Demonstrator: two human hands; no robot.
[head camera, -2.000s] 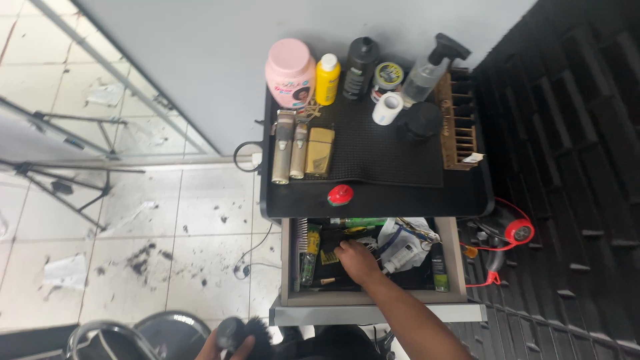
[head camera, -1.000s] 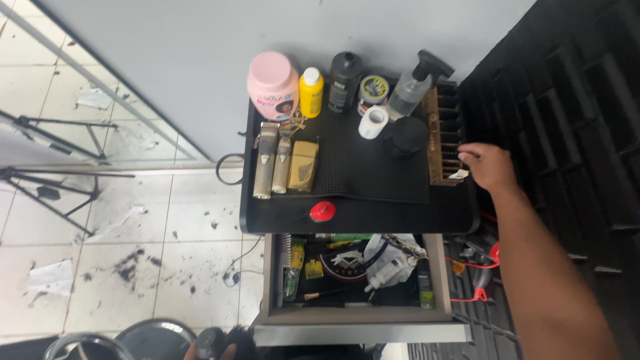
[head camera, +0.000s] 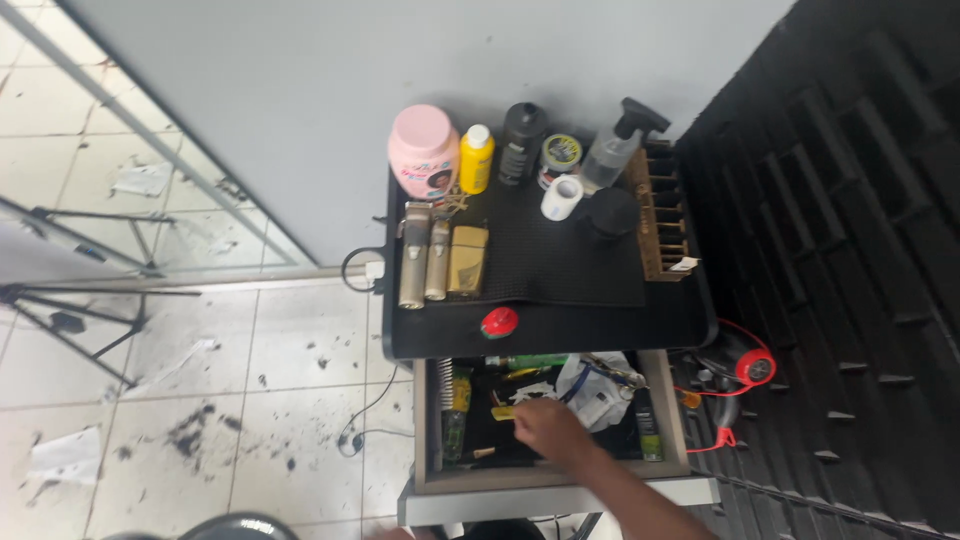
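My right hand (head camera: 551, 431) reaches into the pulled-out drawer (head camera: 551, 480), its fingers beside a small yellow item (head camera: 503, 412); whether it grips that item I cannot tell. Around it in the drawer lie a clear plastic bag (head camera: 600, 394), a dark green-labelled can (head camera: 648, 431), a comb (head camera: 445, 384) and a yellow-green packet (head camera: 456, 420). Of my left hand (head camera: 397, 534) only a blurred edge shows at the bottom of the view. On the trolley top stand two hair clippers (head camera: 415, 259) (head camera: 438, 262), a gold shaver (head camera: 467, 261) and a small red object (head camera: 499, 322).
A pink jar (head camera: 424, 154), yellow bottle (head camera: 476, 161), black bottle (head camera: 521, 146), spray bottle (head camera: 611, 154), white roll (head camera: 562, 199) and wooden rack (head camera: 660, 217) stand on the trolley. A red-black hair dryer (head camera: 750, 365) hangs at its right. A tripod (head camera: 82, 315) stands left, with hair clippings on the floor.
My right hand has moved from the rack at the trolley's right side back down into the drawer. The left hand, seen with a dark brush two seconds ago, is now mostly out of view.
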